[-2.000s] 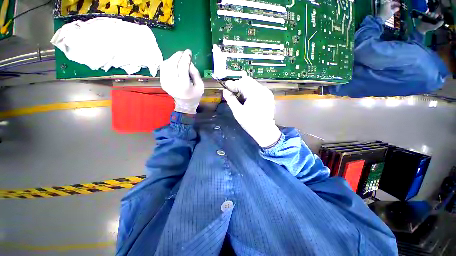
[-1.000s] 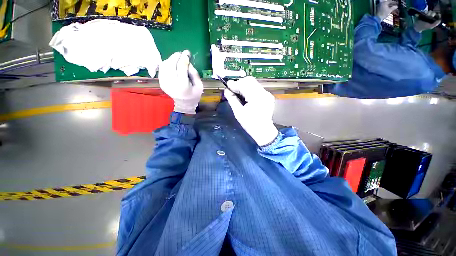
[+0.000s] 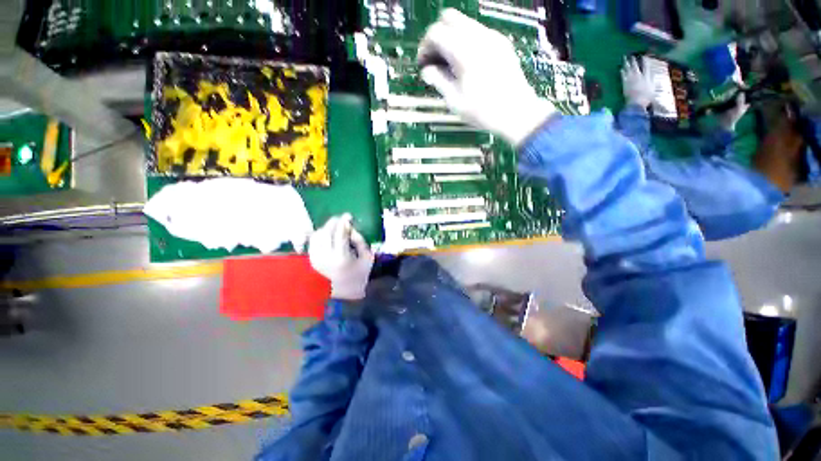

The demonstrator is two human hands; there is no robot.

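A large green circuit board with white rows lies on the green mat. My right hand, in a white glove, is over the upper part of the board with its fingers curled; a dark spot shows between the fingers, but I cannot tell if it holds the dark thin tool. My left hand, also white-gloved, is at the mat's front edge, left of the board's lower corner, with thumb and fingers pinched together; I cannot tell whether it holds anything.
A speckled-rim tray of yellow tape scraps and a crumpled white cloth lie left of the board. A red rectangle is below the bench edge. Black carriers are at the back. Another person's gloved hands work at the right.
My right hand has moved from the board's front edge up over its far part. My left hand stays near the front edge. The view has tilted up, showing the whole scrap tray.
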